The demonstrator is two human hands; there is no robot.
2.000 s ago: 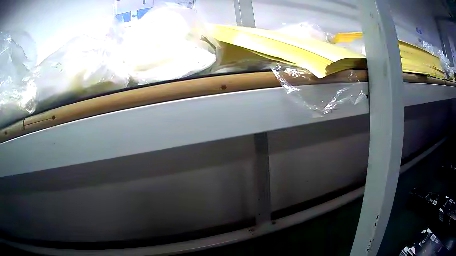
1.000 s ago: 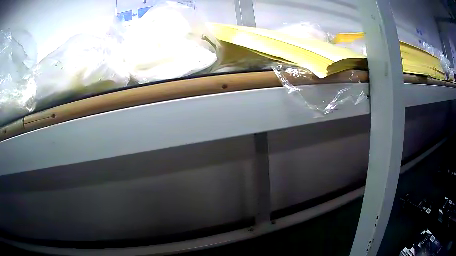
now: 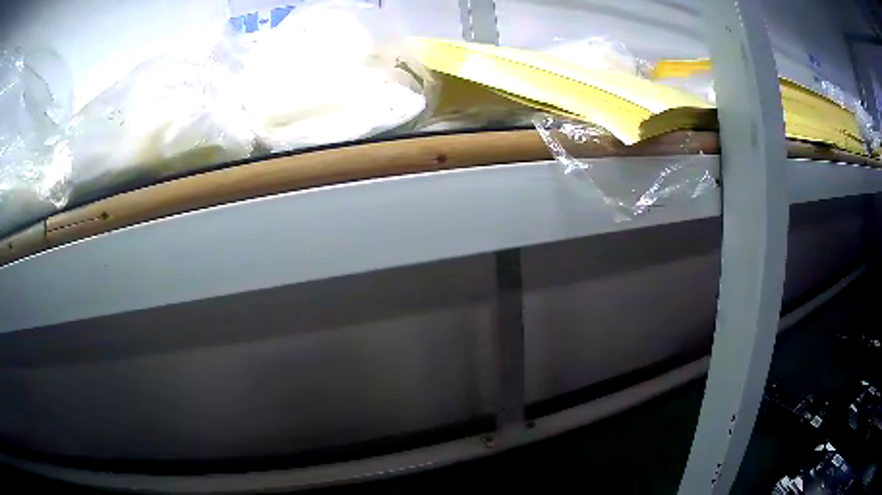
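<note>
Neither my left hand nor my right hand is in the picture. Nearest in front of me is a grey-white metal shelf [image 3: 319,247] with a brown wooden strip [image 3: 329,169] along its edge. On it lie clear plastic bags [image 3: 174,111] at the left, a bright white bundle in plastic [image 3: 329,92] beside them, and a stack of yellow sheets [image 3: 571,87] whose end reaches the shelf edge. A piece of clear film [image 3: 619,193] hangs over the edge below the sheets.
An upright grey-white post [image 3: 749,242] stands right of centre. More yellow sheets [image 3: 817,116] lie behind it at the right. Dark, shiny things [image 3: 822,464] show at the lower right, too unclear to name. A lower metal rail [image 3: 387,464] runs below the shelf.
The view has shifted slightly, so the post and yellow sheets sit a little further right and the shelf edge slightly higher. Nothing on the shelf has visibly moved.
</note>
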